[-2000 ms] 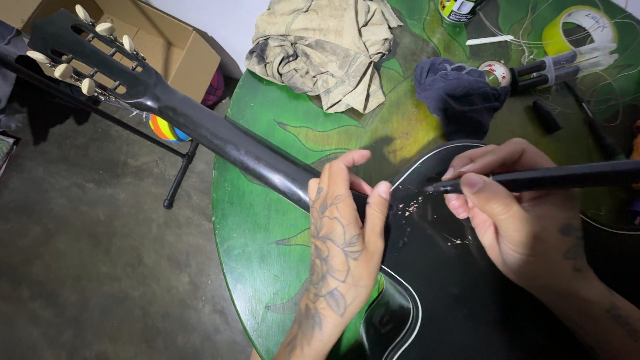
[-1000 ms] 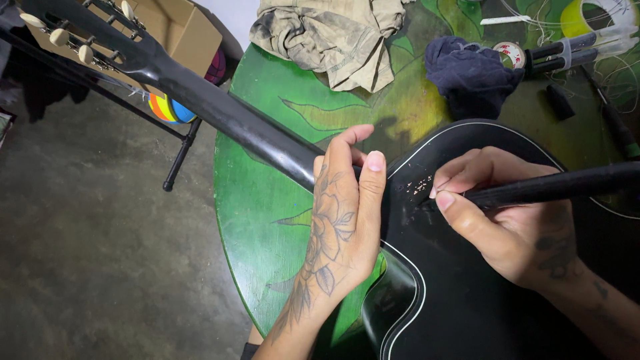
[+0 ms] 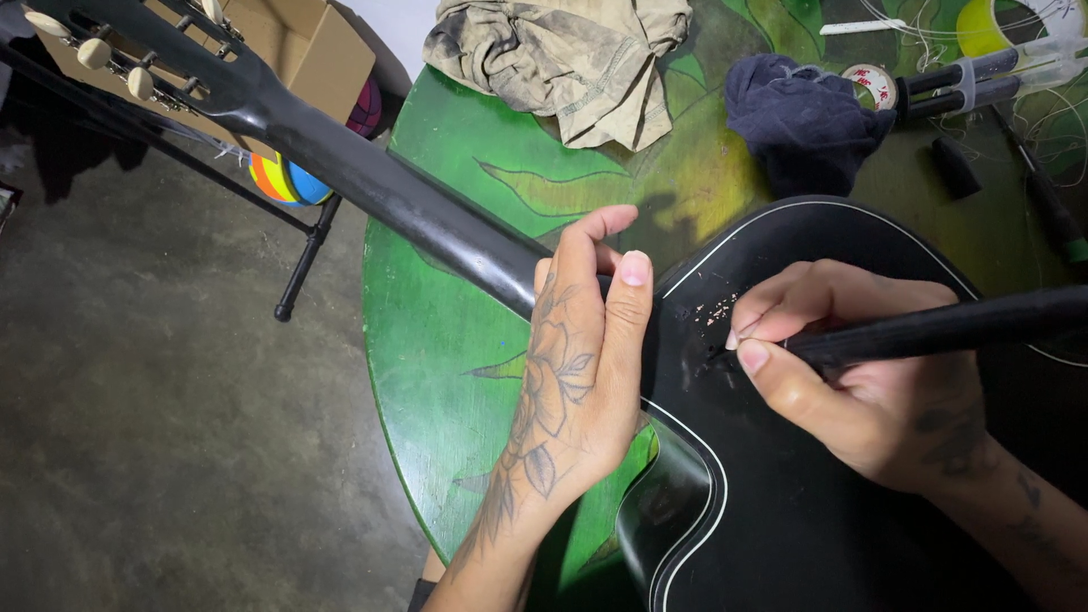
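A black guitar (image 3: 816, 510) lies back up on the painted round table, its neck (image 3: 408, 204) running to the upper left. My left hand (image 3: 586, 357) rests around the heel end of the neck, thumb up. In my right hand (image 3: 858, 374) is a black marker pen (image 3: 952, 327), its tip low against the guitar's back and partly hidden by my fingers. Just left of those fingertips, small pale chips (image 3: 716, 313) show in the black finish. The headstock bears cream tuning pegs (image 3: 93, 53).
The green table (image 3: 433, 365) also carries a stained beige cloth (image 3: 569, 59), a dark blue cloth (image 3: 807, 119), a pen cap (image 3: 955, 168), clear-capped markers (image 3: 994, 81), yellow tape (image 3: 977, 25) and loose strings. A cardboard box (image 3: 327, 64), a black stand (image 3: 297, 272) and a colourful ball (image 3: 289, 180) are at left.
The marker tip in my right hand has shifted down from beside the pale chips to just below them. My left hand stays by the neck heel.
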